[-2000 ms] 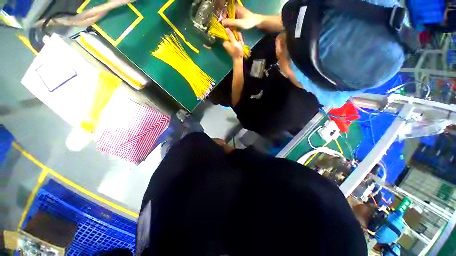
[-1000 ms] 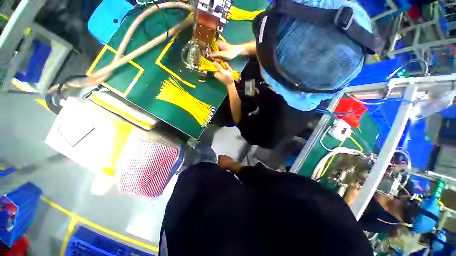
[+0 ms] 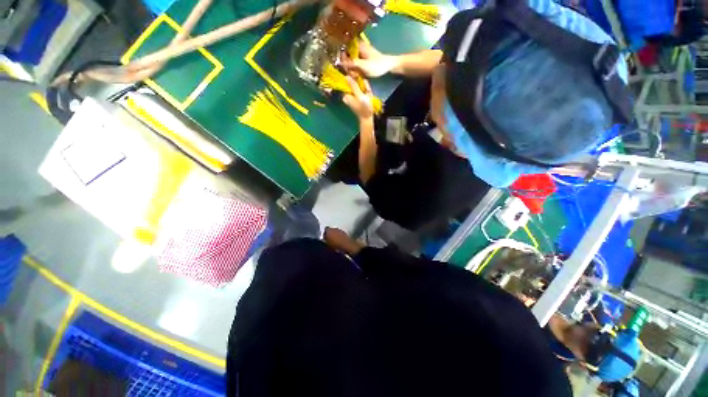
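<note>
My dark-clothed torso fills the bottom centre. Part of a bare hand, seemingly my right hand [image 3: 340, 239], shows small at the upper edge of my clothing, with a dark sleeve to its right; its fingers are unclear. My left hand is not in view. Nearest ahead, a fanned bundle of yellow wires [image 3: 287, 136] lies on a green bench [image 3: 233, 85]. A coworker in a blue cap holds more yellow wires [image 3: 338, 79] in both hands at a metal crimping machine [image 3: 314, 58].
A white surface [image 3: 85, 159] and a red-and-white patterned sheet [image 3: 213, 239] are left of the bench. A blue crate [image 3: 147, 364] stands at lower left. A metal frame post [image 3: 582, 252] and another green bench with equipment are at right. A hose [image 3: 171, 53] crosses upper left.
The view has shifted, moving the bench, sheet and my visible hand slightly left and up since one second ago. The coworker's hands stay at the machine with yellow wires.
</note>
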